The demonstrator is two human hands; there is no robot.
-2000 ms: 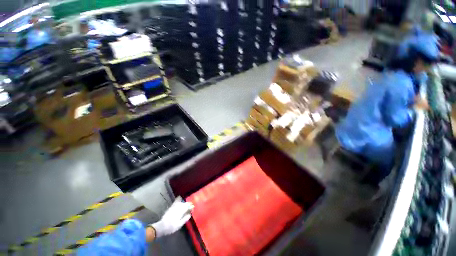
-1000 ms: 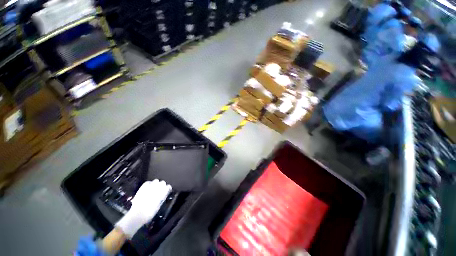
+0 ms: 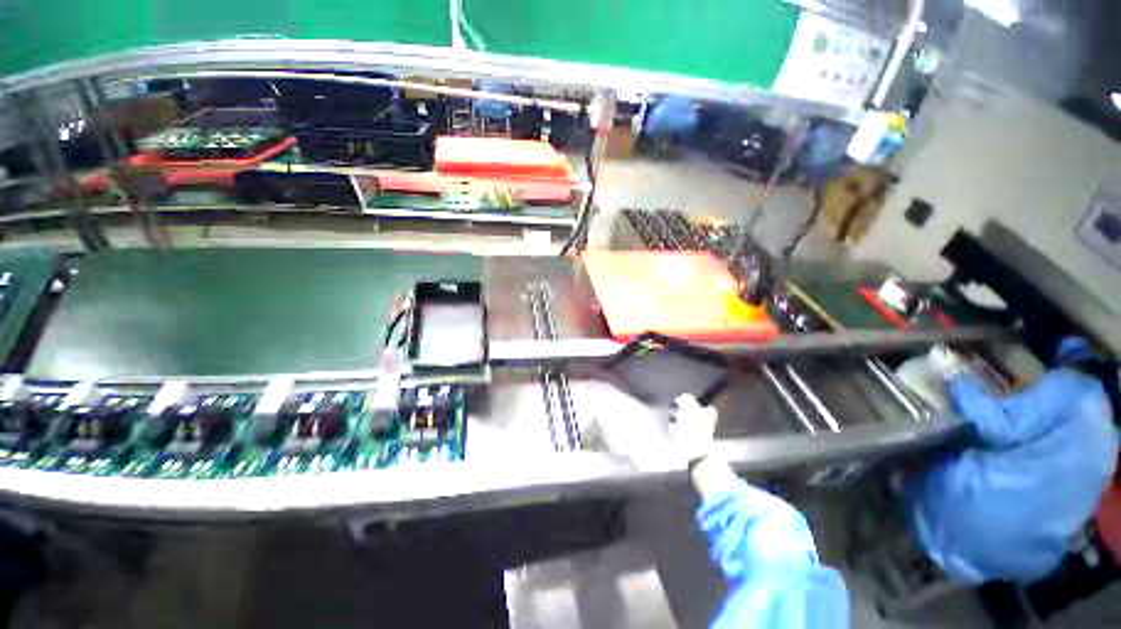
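Observation:
My right hand [image 3: 695, 424], in a white glove with a light blue sleeve, reaches in from the lower right. It grips the near edge of a black frame [image 3: 670, 372] over the metal conveyor bed [image 3: 504, 424]. The frame is somewhat tilted; the fingers are blurred. My left hand is not made out; a pale blurred patch lies left of the right hand. A second black frame [image 3: 449, 322] with a pale inside stands at the mat's right end. Populated green boards [image 3: 314, 424] stand in a row at the left.
Green mat [image 3: 246, 307] lies behind the boards. Red sheets [image 3: 676, 293] with a yellow-orange holder [image 3: 746, 307] lie behind the held frame. Paired rods [image 3: 559, 406] cross the bed. A shelf [image 3: 492, 221] stands behind. A person in blue [image 3: 1026, 461] sits at the right.
The view has turned from the floor totes to the conveyor. My left hand, earlier at the black frames in a tote, is no longer seen; my right hand now holds a black frame.

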